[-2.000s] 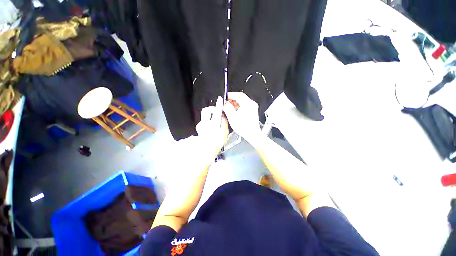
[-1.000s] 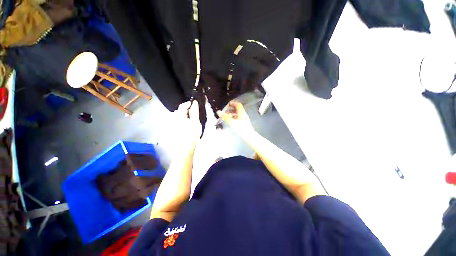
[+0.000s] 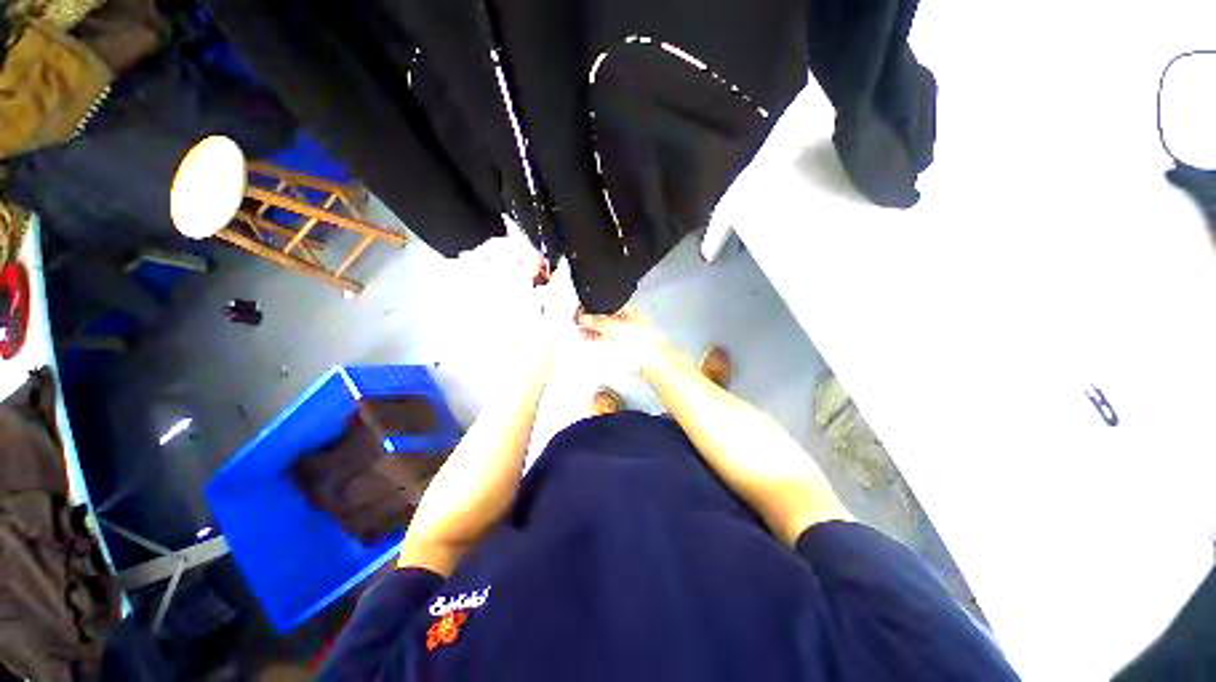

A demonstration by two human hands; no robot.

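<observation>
A large black jacket [image 3: 694, 147] hangs in front of me. White basting stitches run down its front edge and curve over the pocket area. My right hand [image 3: 624, 333] grips the jacket's bottom corner at the hem, fingers just under the cloth. My left hand [image 3: 534, 287] is at the front edge beside it, washed out by glare. Its fingers are hard to make out, and I cannot tell whether it holds the cloth. A black sleeve [image 3: 874, 120] hangs at the right over the white table's edge.
The white table [image 3: 934, 333] runs along the right, with small dark snips [image 3: 1102, 405] on it. A blue crate [image 3: 287, 533] with dark brown cloth stands at lower left. A wooden stool [image 3: 208, 187] stands at left. Two brown shoe tips show on the floor.
The view has shifted, and the jacket's lower front now appears higher and nearer. My hands have moved down from the front edge to the hem corner. The two front edges have parted.
</observation>
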